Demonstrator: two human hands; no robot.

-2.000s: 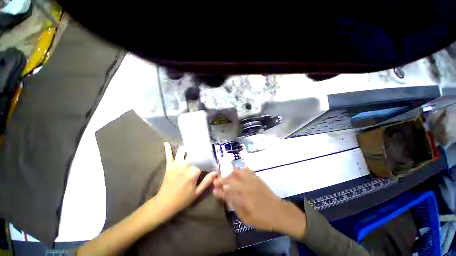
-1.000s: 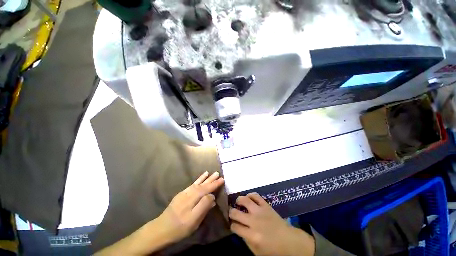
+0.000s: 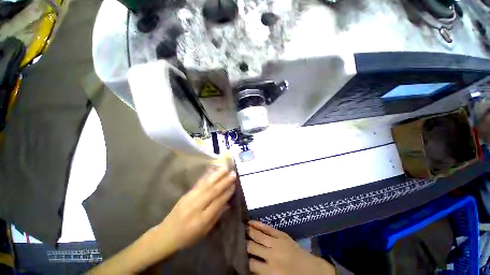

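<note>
A brown fabric panel [image 3: 134, 182] lies on the white sewing table, its right edge running down from the presser foot [image 3: 245, 154] to the table's front edge. My left hand [image 3: 201, 207] lies flat on the panel just below the needle area, fingers together and pointing up toward the foot. My right hand [image 3: 276, 250] is at the front edge, fingers curled at the panel's right edge; its fingertips and part of the cloth there are hidden, so the grip is unclear. The white-grey sewing machine head [image 3: 301, 91] stands above.
Another large brown panel [image 3: 43, 145] lies at the left. A cardboard box [image 3: 409, 147] with dark scraps stands at the right. A blue crate [image 3: 473, 225] holding brown cloth is below the table's ruler-marked front edge [image 3: 344, 207]. The machine's lit screen [image 3: 416, 90] is at upper right.
The panel has moved up toward the needle. My left hand has moved up to just below the foot and my right hand slightly down. The machine head, earlier largely covered by something dark, now shows.
</note>
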